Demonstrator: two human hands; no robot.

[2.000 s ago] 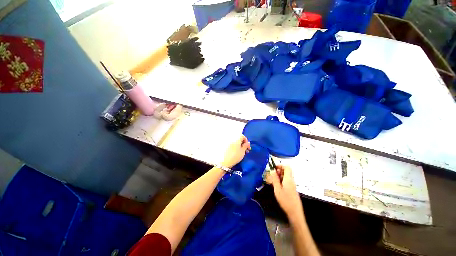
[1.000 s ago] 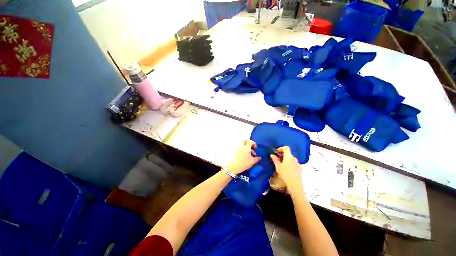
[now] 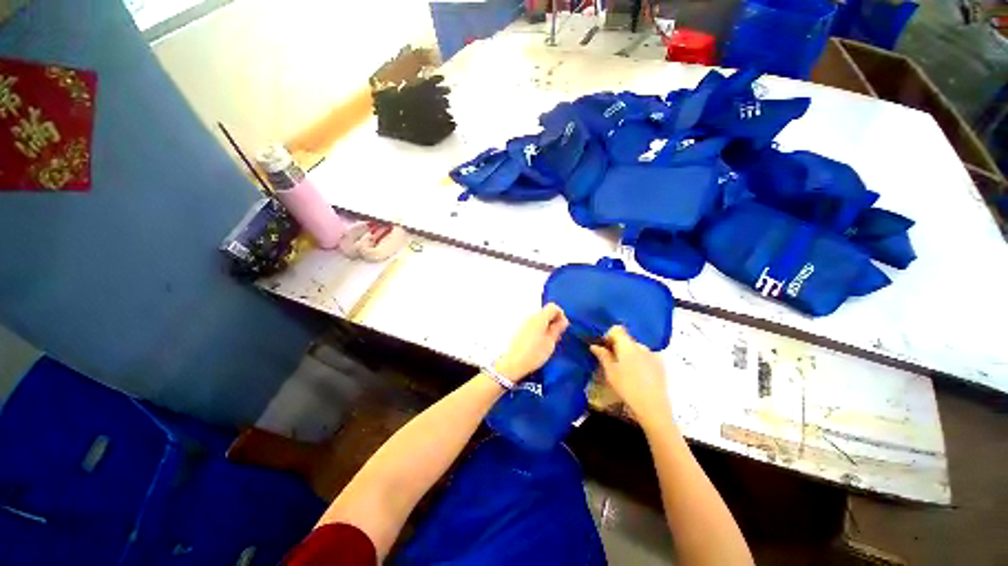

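A blue pouch with a white logo (image 3: 536,410) hangs over the table's near edge, its upper part between my hands. My left hand (image 3: 534,342) pinches its upper left edge. My right hand (image 3: 628,365) is at its upper right, fingers closed around small dark snips (image 3: 598,342) that are mostly hidden. Another blue pouch (image 3: 610,296), plain side up, lies flat on the board just beyond my fingers. Loose threads are too fine to see.
A heap of blue pouches (image 3: 654,197) lies on the white table (image 3: 508,237). A pink bottle (image 3: 308,211), a dark box (image 3: 260,238) and a black stack (image 3: 413,112) stand at left. Blue bins (image 3: 83,464) are at lower left. Blue cloth (image 3: 503,511) covers my lap.
Since the oldest frame, my right hand has moved up and inward, bringing the snips close to my left fingers at the pouch's top. Since the middle frame, mainly the camera view has shifted.
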